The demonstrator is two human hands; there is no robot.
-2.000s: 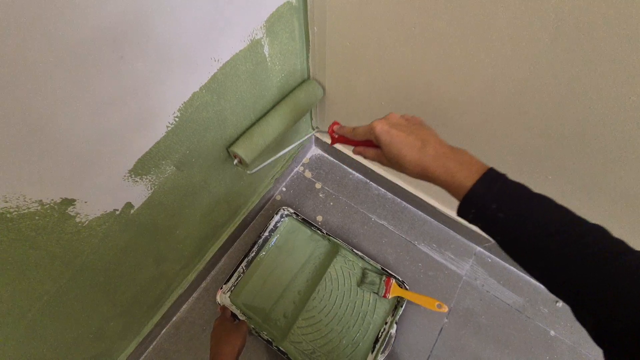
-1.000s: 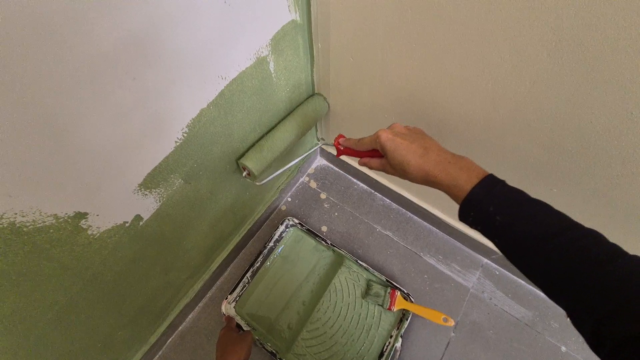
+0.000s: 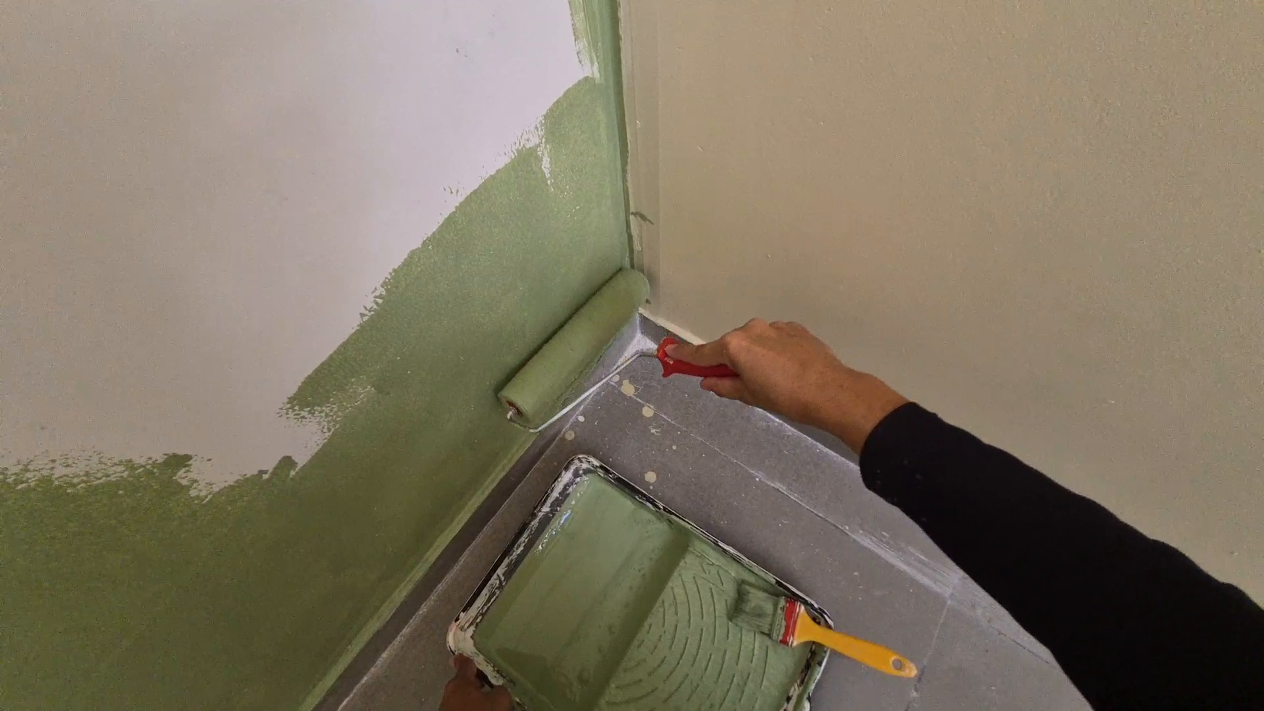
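Observation:
My right hand (image 3: 790, 373) grips the red handle of a paint roller (image 3: 575, 348). The roller's green, paint-covered sleeve lies along the bottom of the left wall, its far end at the corner. Below it, a paint tray (image 3: 568, 479) with green paint and a ribbed ramp sits on the floor. A paintbrush (image 3: 857, 652) with a yellow handle rests across the tray's right rim, its green bristles over the ramp. My left hand (image 3: 474, 691), mostly cut off by the lower edge of the view, is at the tray's near left corner; its fingers are largely hidden.
The left wall (image 3: 247, 217) is white above and green below, with a ragged edge between. A beige wall (image 3: 938, 217) meets it at the corner. Paint drops spot the grey tiled floor (image 3: 750, 513), and a dark skirting runs along the left wall's foot.
My right hand has brought the roller down the left wall to just above the floor. The brush still lies on the tray, and my left hand remains at the tray's corner.

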